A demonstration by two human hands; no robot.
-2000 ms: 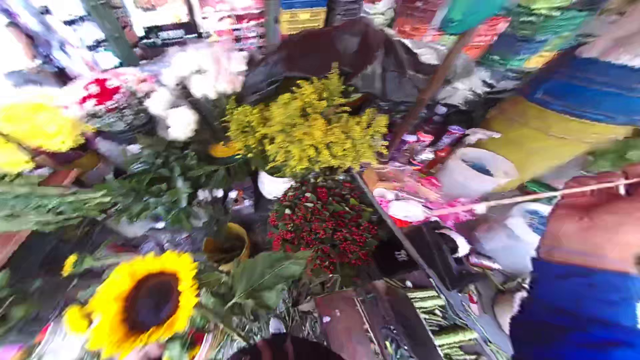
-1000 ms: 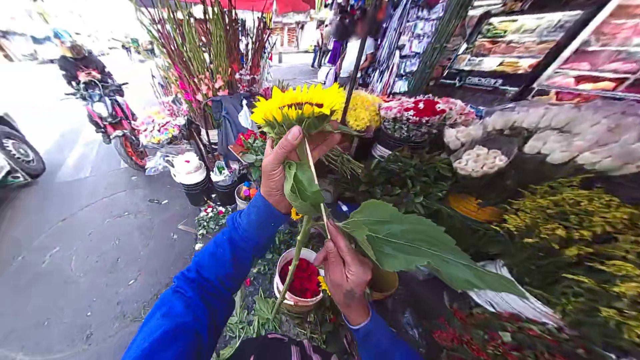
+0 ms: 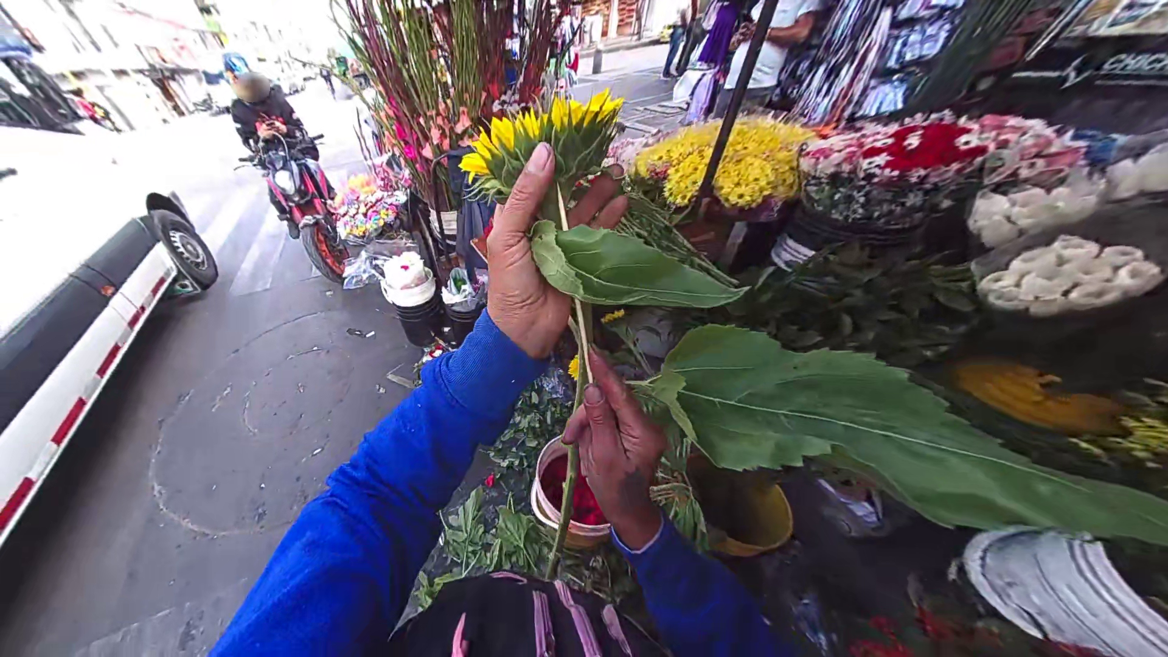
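A sunflower [image 3: 547,141] with yellow petals faces away from me, its green back toward me. My left hand [image 3: 529,265] is around its upper stem just under the head, palm toward me. Lower on the stem, my right hand [image 3: 620,447] pinches the stem and a thin pale stick [image 3: 582,342] that runs along it up to the head. A small green leaf [image 3: 639,265] hangs by my left hand, and a large leaf [image 3: 821,411] spreads to the right. The stem's lower end reaches down near my lap.
A bucket of red petals [image 3: 557,493] and a yellow bucket [image 3: 757,520] stand below. Yellow flowers [image 3: 730,160], red and white bouquets [image 3: 912,155] and white roses [image 3: 1068,274] fill the right. At the left are a motorcycle [image 3: 297,187] with a rider and a truck's side [image 3: 82,383].
The view has swung from the flower buckets toward the street. Two seconds ago an arm held a thin stick at the right; now both hands are on the sunflower, as one second ago.
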